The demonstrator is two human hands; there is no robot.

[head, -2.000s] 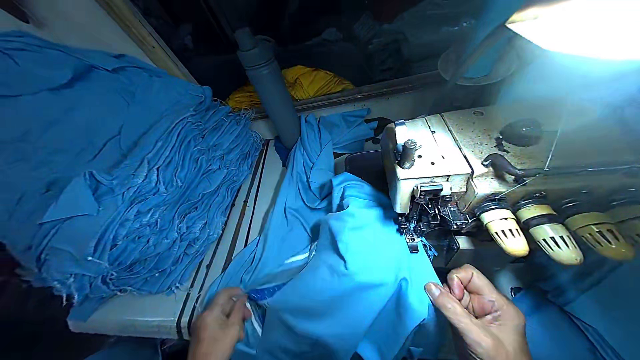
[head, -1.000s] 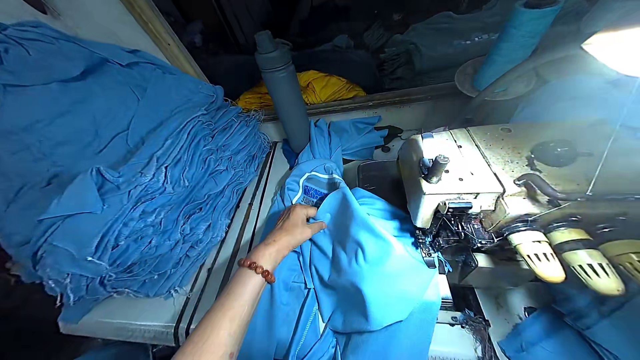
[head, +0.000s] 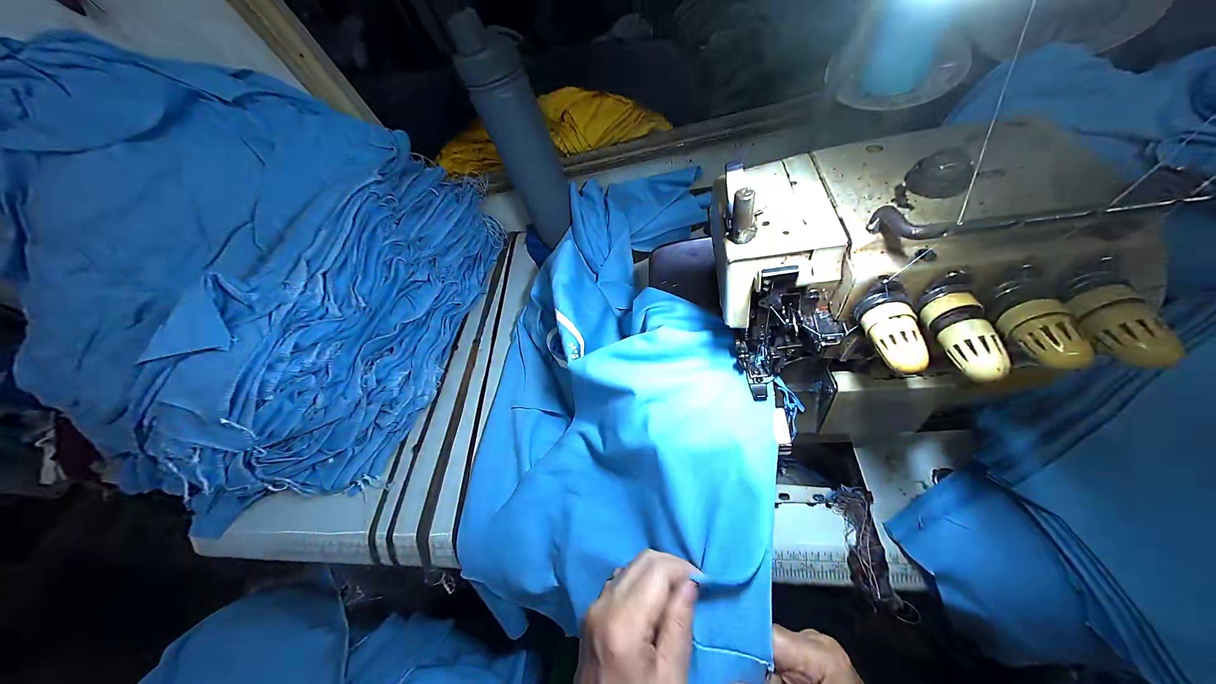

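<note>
A light blue fabric garment (head: pixel 646 427) lies over the front of the sewing table, its right edge under the presser foot area of an overlock sewing machine (head: pixel 784 218). My left hand (head: pixel 641 617) pinches the garment's lower part, fingers curled over a fold. At the garment's lower right edge, beside a pale seam line, is my right hand (head: pixel 812 655), partly cut off by the frame and partly behind the cloth; its fingertips appear to grip the edge. Part of a white-edged neckline (head: pixel 570 334) shows in the garment's upper folds.
A tall stack of blue cut fabric pieces (head: pixel 256 285) covers the table's left side. Behind stand a grey tube (head: pixel 518 123) and yellow cloth (head: pixel 603 119). Tension knobs (head: pixel 964 337) front the machine. More blue cloth (head: pixel 1073 532) hangs at right, and a thread tangle (head: pixel 864 551) at the table edge.
My left hand has moved from the neckline down to the garment's lower part. My right hand, out of view one second ago, shows at the bottom edge. The neckline is now mostly folded over.
</note>
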